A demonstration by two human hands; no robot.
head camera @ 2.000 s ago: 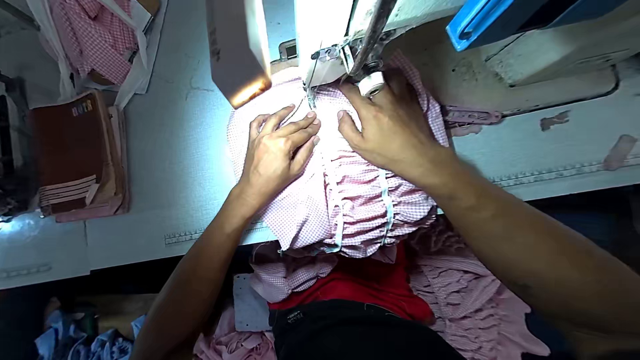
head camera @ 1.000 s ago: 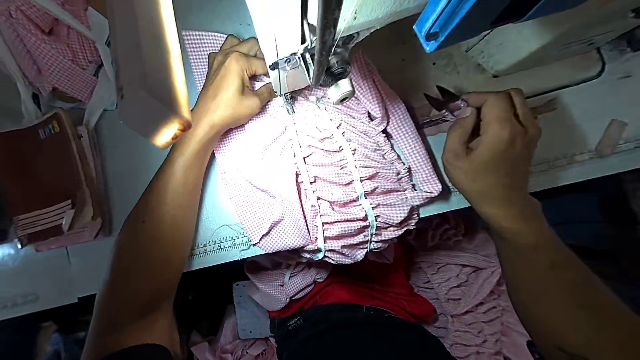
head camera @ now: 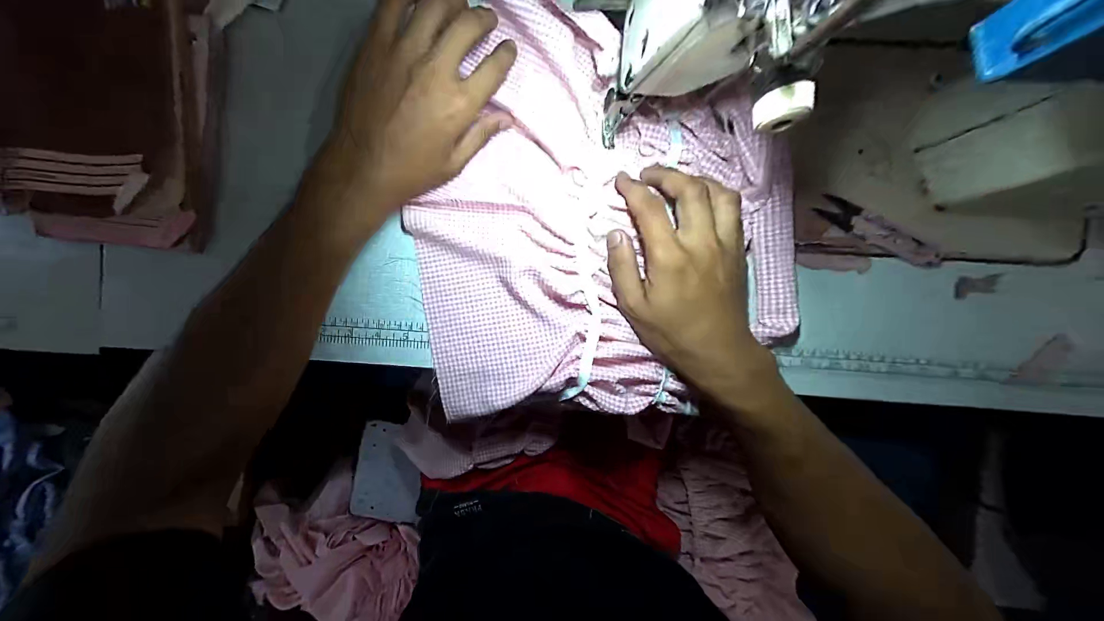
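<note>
Pink gingham fabric, gathered along pale elastic strips, lies under the presser foot of a sewing machine. My left hand rests on the fabric's upper left part with its fingers apart, left of the foot. Below and right of the foot, my right hand lies on the gathers with bent fingers, its thumb and index finger apart by a pale strip. Neither hand plainly grips the cloth. Thread snips lie on the machine bed to the right. Glare hides detail around the needle.
Stacked brown and pink cut pieces lie at the left. A ruler tape runs along the table's front edge. A blue object is at the upper right, with fabric scraps below it. Pink cloth hangs below the table.
The snips that my right hand held a second ago now lie on the machine bed. That hand has moved left onto the gathered fabric. The fabric under the foot has shifted. The view has moved closer.
</note>
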